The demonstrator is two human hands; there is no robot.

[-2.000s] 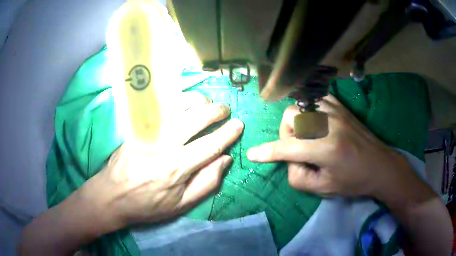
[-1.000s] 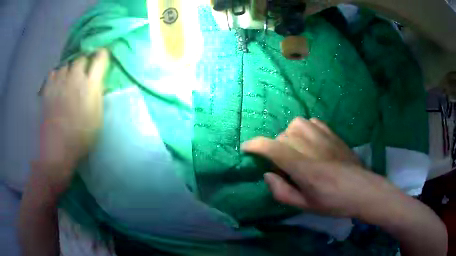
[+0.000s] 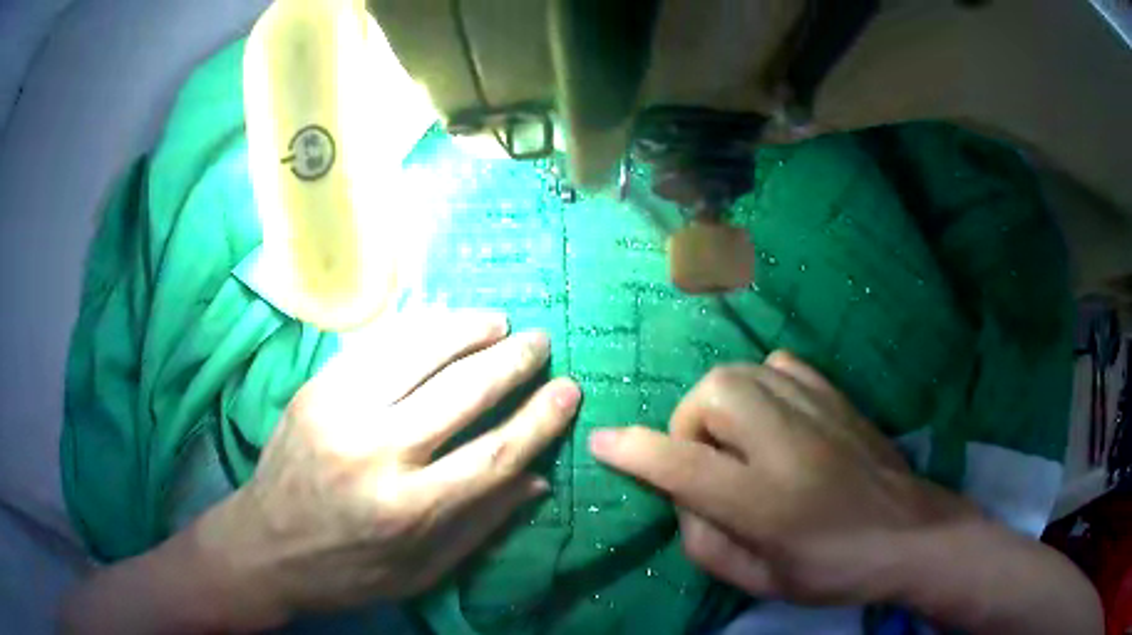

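Green garment fabric [image 3: 621, 509] with sparkly dotted rows lies spread under the machine, bunched at the left. A dark seam line runs down from the presser foot [image 3: 565, 186]. My left hand [image 3: 397, 465] lies flat on the fabric left of the seam, fingers slightly apart, partly washed out by lamp glare. My right hand [image 3: 795, 478] rests on the fabric right of the seam. Its index finger points to the seam and its other fingers are curled. Whether the curled fingers grip cloth is hidden.
The glowing machine lamp [image 3: 310, 161] stands above and left of my left hand. The machine head [image 3: 497, 56] hangs overhead. A tan knob [image 3: 711, 258] is right of the presser foot. Pale cloth [image 3: 1008, 484] shows at the lower right, with dark slender tools [image 3: 1097, 372] at the right edge.
Since one second ago, my left hand has moved right from the fabric's left side to beside the seam. The pale panel at left is now mostly covered. The camera view has shifted.
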